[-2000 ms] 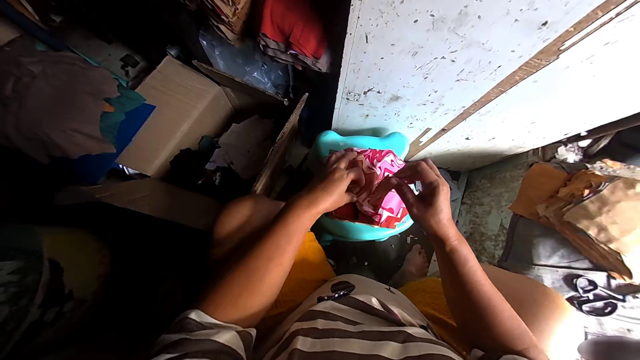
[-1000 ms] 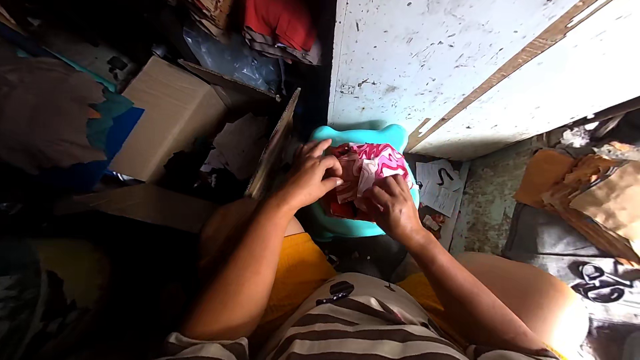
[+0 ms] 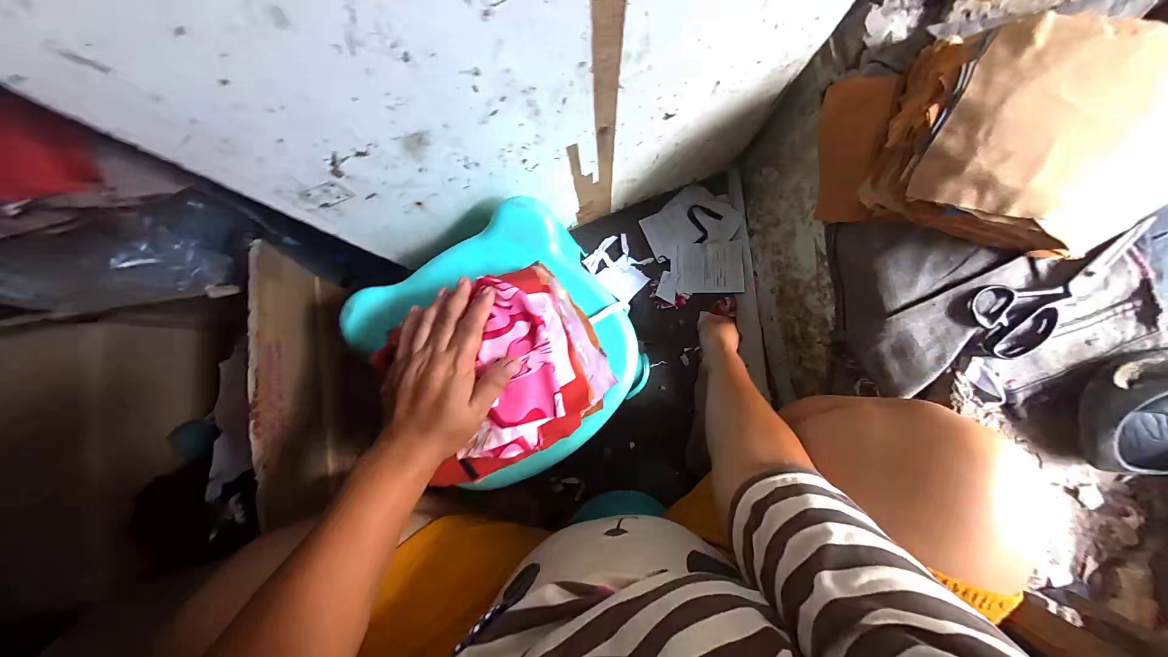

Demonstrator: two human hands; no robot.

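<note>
A stack of pink, white and red patterned fabric pieces [image 3: 525, 365] lies on a turquoise plastic stool [image 3: 525, 239] whose top has rounded corner lobes. My left hand [image 3: 443, 365] rests flat on the left part of the stack, fingers extended. Off to the stool's right, my right hand [image 3: 719, 327] is low near the floor, beside a small dark red scrap [image 3: 724, 307]. Its fingers are mostly out of sight, so a grip on the scrap cannot be made out.
Printed papers [image 3: 707, 266] and white scraps lie on the floor by a white panel [image 3: 411, 109]. Scissors [image 3: 1022, 310] rest on grey cloth at right, below stacked brown paper pieces [image 3: 1022, 146]. An open cardboard box [image 3: 283, 383] stands left of the stool.
My right hand has left the fabric and moved down to the right, toward the floor. My left hand now lies flat on the fabric, which looks more spread out. The view has shifted right.
</note>
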